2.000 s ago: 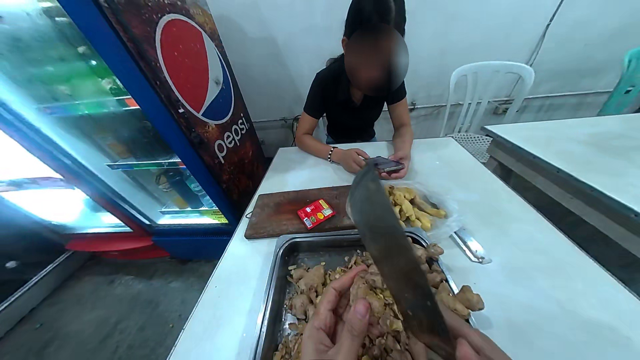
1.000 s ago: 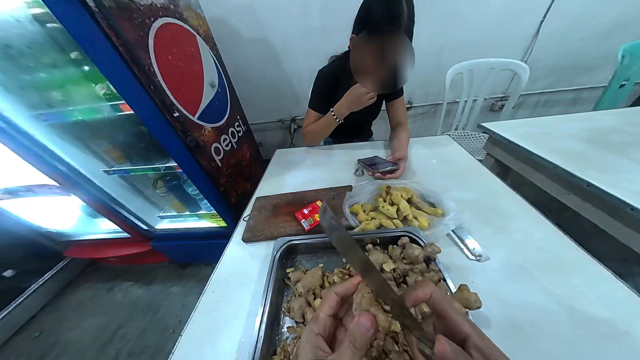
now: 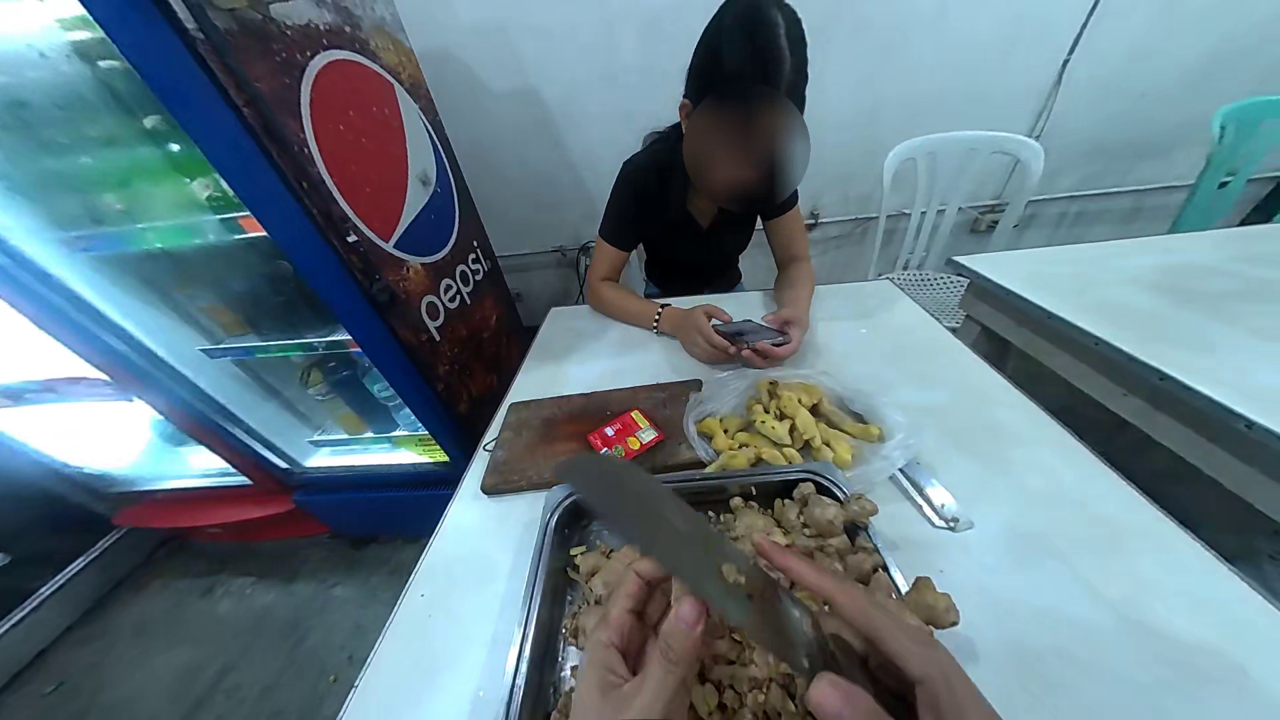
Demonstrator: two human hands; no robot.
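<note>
Over a metal tray (image 3: 533,600) of ginger roots and small ginger pieces, my right hand (image 3: 880,640) grips a wide-bladed knife (image 3: 690,550), its index finger laid along the blade. The blade slants up to the left, its tip near the cutting board. Left of the knife, my left hand (image 3: 645,640) is curled with thumb and fingers close together; the blade partly hides what lies between them, and I cannot tell whether it holds a ginger piece. One ginger root (image 3: 931,603) rests at the tray's right edge. Peeled yellow ginger (image 3: 790,420) lies in a clear plastic bag (image 3: 880,400) beyond the tray.
A wooden cutting board (image 3: 545,440) bears a red packet (image 3: 626,434). Right of the bag lies a shiny metal utensil (image 3: 932,495). Across the table (image 3: 1040,440) sits a person (image 3: 700,230) holding a phone (image 3: 750,333). A drinks fridge (image 3: 330,300) stands left; a white plastic chair (image 3: 955,190) stands behind.
The knife has swung, and its blade now slants lower to the left than two seconds ago. The person opposite has lowered a hand from the face back to the phone.
</note>
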